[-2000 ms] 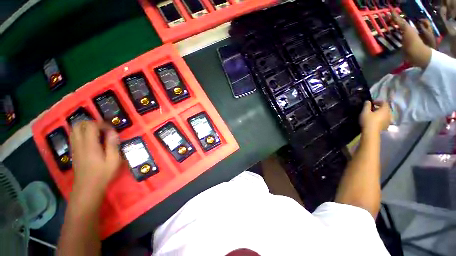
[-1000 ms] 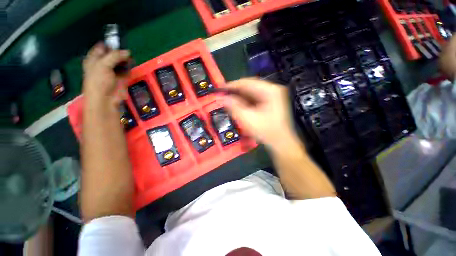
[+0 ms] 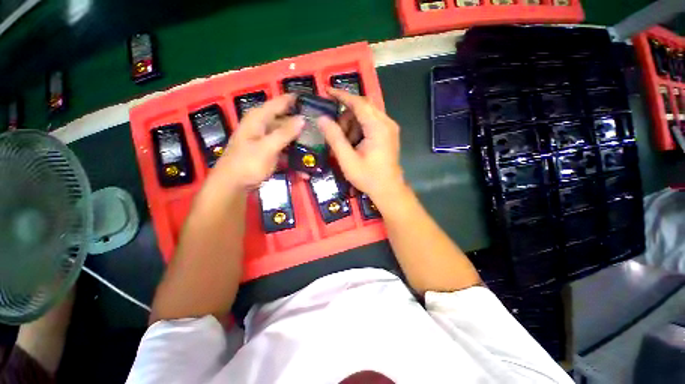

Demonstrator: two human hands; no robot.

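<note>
My left hand (image 3: 259, 142) and my right hand (image 3: 368, 142) are together above the red tray (image 3: 195, 217). Between their fingers they hold a handset unit (image 3: 309, 160), its orange-yellow spot toward me. A black part (image 3: 318, 105) lies across its upper end; fingers and blur hide how the two meet. Several handsets sit in the tray's far row, such as the one at the far left (image 3: 172, 155). Three show in the near row, one with a pale screen (image 3: 276, 201); the rightmost is partly hidden.
A dark smartphone (image 3: 451, 109) lies right of the tray, beside glossy black blister trays (image 3: 559, 157). A fan (image 3: 41, 225) stands at left. Handsets (image 3: 143, 58) lie on the green belt (image 3: 225, 34). Other red trays (image 3: 492, 16) show at the back and far right. Another person's arm (image 3: 46, 330) is at lower left.
My left hand has come back from over the belt with a unit. My right hand has moved in from the tray's right side to meet it. The view has shifted.
</note>
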